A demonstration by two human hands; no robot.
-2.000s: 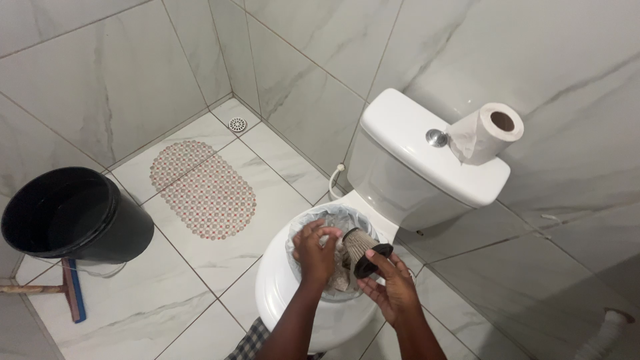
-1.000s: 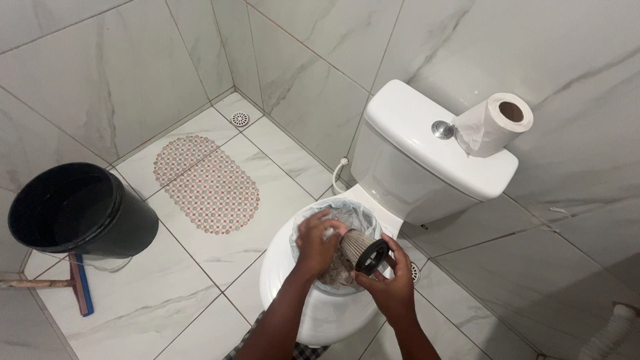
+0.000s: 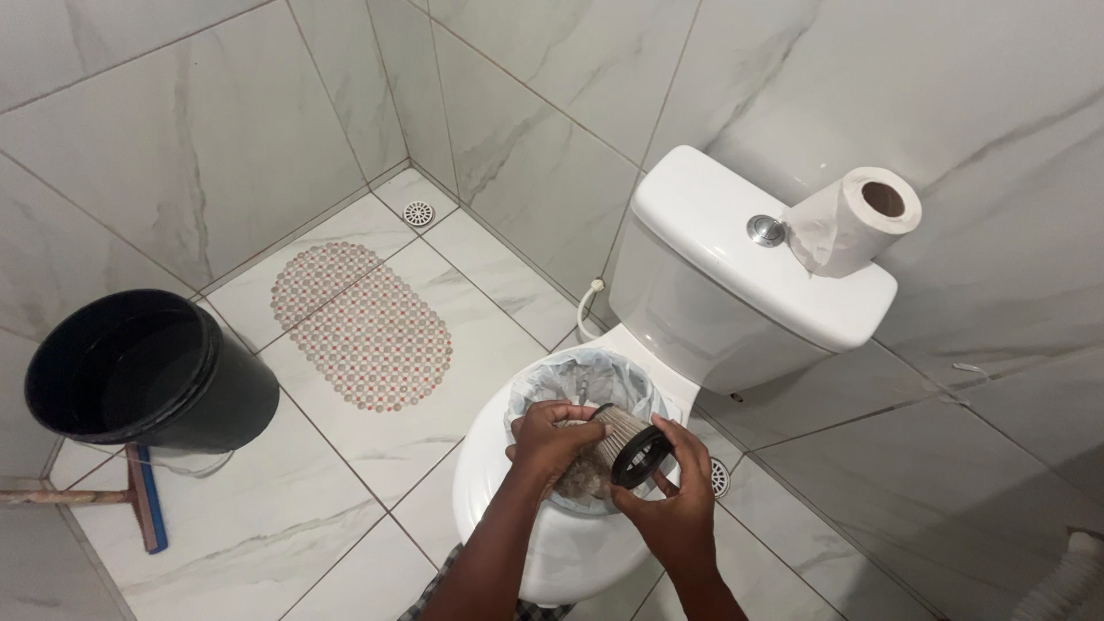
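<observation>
A pleated cylindrical filter [image 3: 624, 433] with black end rings is held tilted over a small bin lined with a pale plastic bag [image 3: 552, 377]. My right hand [image 3: 677, 500] grips its wide black ring by the edge. My left hand [image 3: 556, 444] is at the pleats and the far end, fingertips touching it. Grey-brown fluffy dust [image 3: 584, 477] lies in the bag below the filter. The bin stands on the closed lid of a white toilet [image 3: 492, 483].
A toilet paper roll [image 3: 849, 226] lies on the cistern [image 3: 733, 280] beside the flush button. At left are a black bucket [image 3: 233, 392], a floor squeegee [image 3: 147, 500] and an oval bath mat [image 3: 366, 332]. Floor drains [image 3: 419, 213] are set in the tiles.
The filter was tilted differently two seconds ago, with my right hand over its black ring; now the ring's opening faces more toward me. Both hands have stayed over the bin.
</observation>
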